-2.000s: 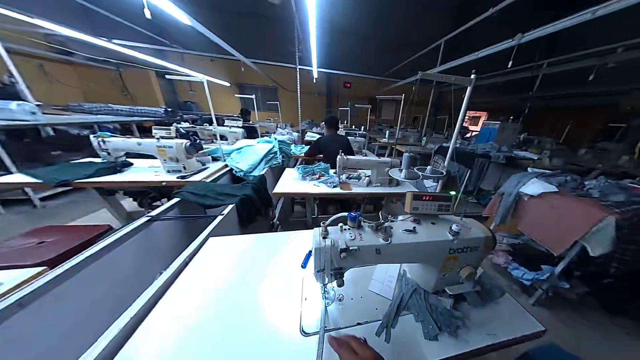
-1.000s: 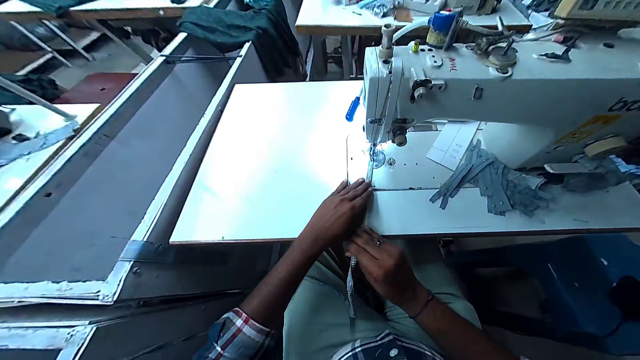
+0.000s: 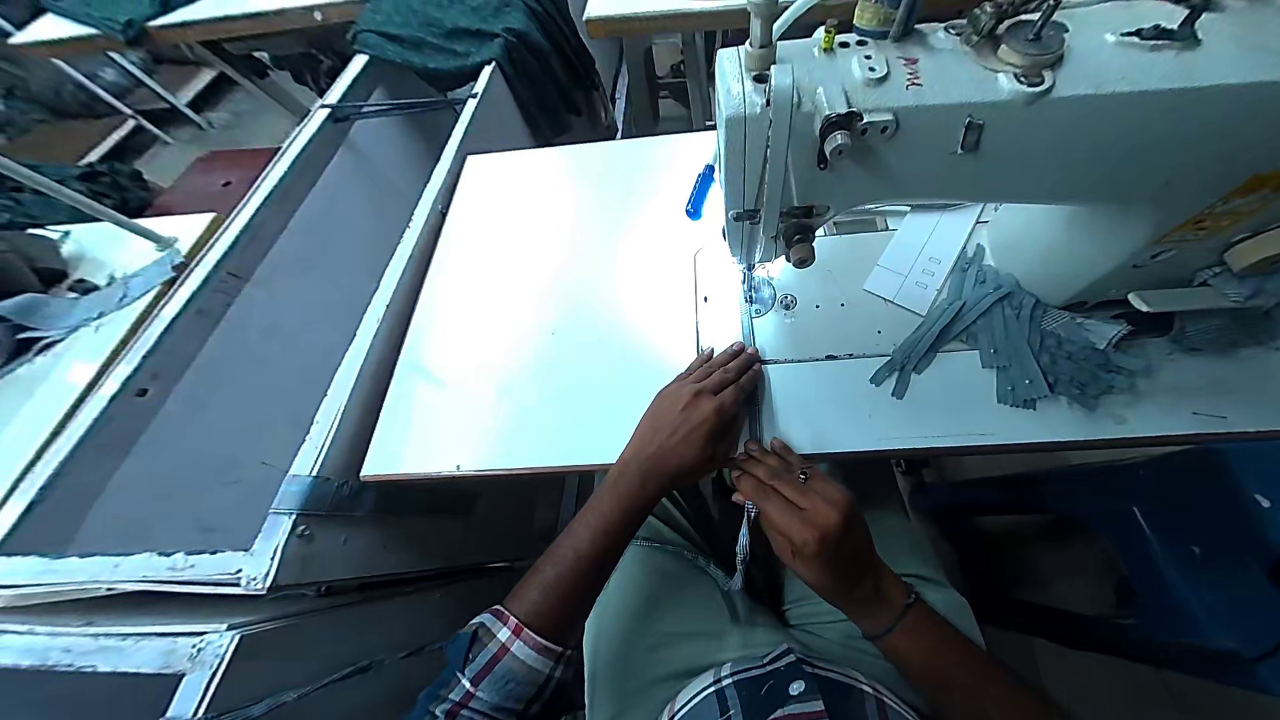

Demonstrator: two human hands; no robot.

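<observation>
A narrow grey fabric strip [image 3: 755,425] runs from under the needle area of a white industrial sewing machine [image 3: 960,130] toward my lap, its end hanging below the table edge. My left hand [image 3: 700,415] lies on the strip, fingers pointing at the presser foot. Just below, at the table's edge, my right hand [image 3: 805,510] pinches the strip between thumb and fingers. Right of the needle lies a pile of cut grey fabric strips [image 3: 1020,335], beside a white card with ruled lines [image 3: 925,255]. Where the strip passes beneath my left hand it is hidden.
The white tabletop [image 3: 540,320] extends left of the machine. On it, near the machine head, lies a blue-handled tool [image 3: 701,192]. A grey trough with a white frame [image 3: 340,400] borders the left side, dark green cloth [image 3: 490,50] draped over its far end. A blue chair [image 3: 1130,560] stands at right.
The view has tilted down strongly since the oldest frame, where only one hand shows at the bottom edge. Since one second ago, both hands have stayed at the strip.
</observation>
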